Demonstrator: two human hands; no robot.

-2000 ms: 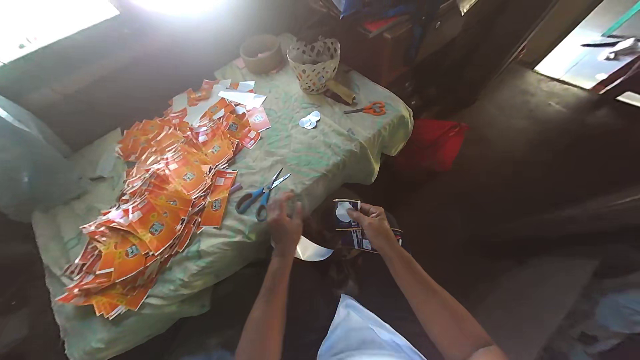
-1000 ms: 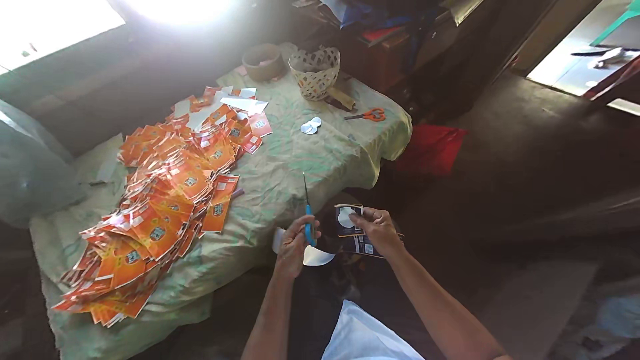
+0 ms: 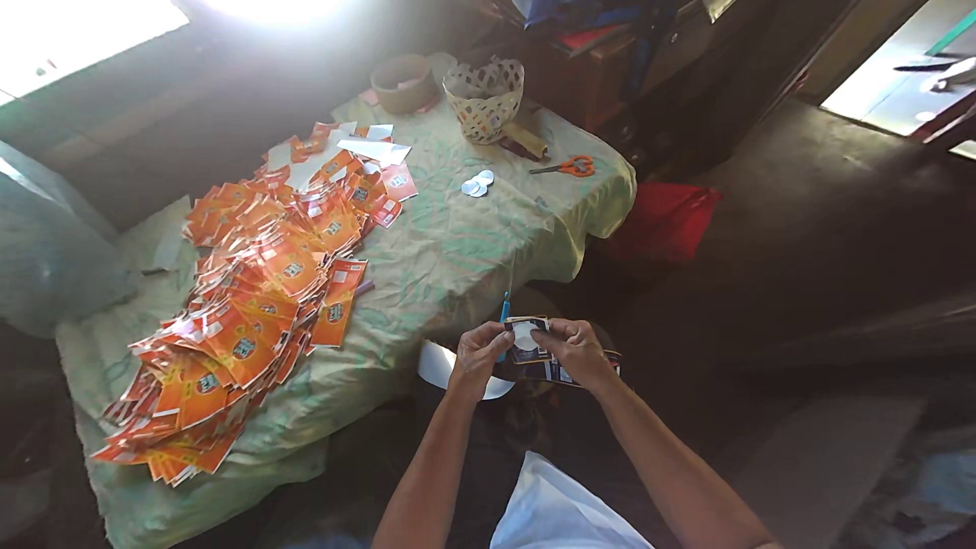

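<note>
My left hand (image 3: 482,355) grips a blue-handled tool (image 3: 505,311), seen as scissors in an earlier frame, and touches the left edge of a dark printed piece (image 3: 528,352). A round white disc (image 3: 524,335) lies against that piece. My right hand (image 3: 581,352) pinches the disc and the piece from the right. Below my right hand a dark printed sheet (image 3: 560,374) with white marks shows partly. A curved white sheet (image 3: 438,364) is beside and behind my left hand. Several white discs (image 3: 478,184) lie on the cloth-covered table (image 3: 473,252).
Orange printed packets (image 3: 252,305) are heaped along the table's left side, with white paper strips (image 3: 374,149) at the far end. Orange-handled scissors (image 3: 577,166), a woven basket (image 3: 483,99) and a tape roll (image 3: 402,85) are at the back. A red item (image 3: 663,221) is beyond the right edge.
My left hand has picked up the blue-handled scissors from the table's edge and come over to the dark piece. My right hand still holds that piece.
</note>
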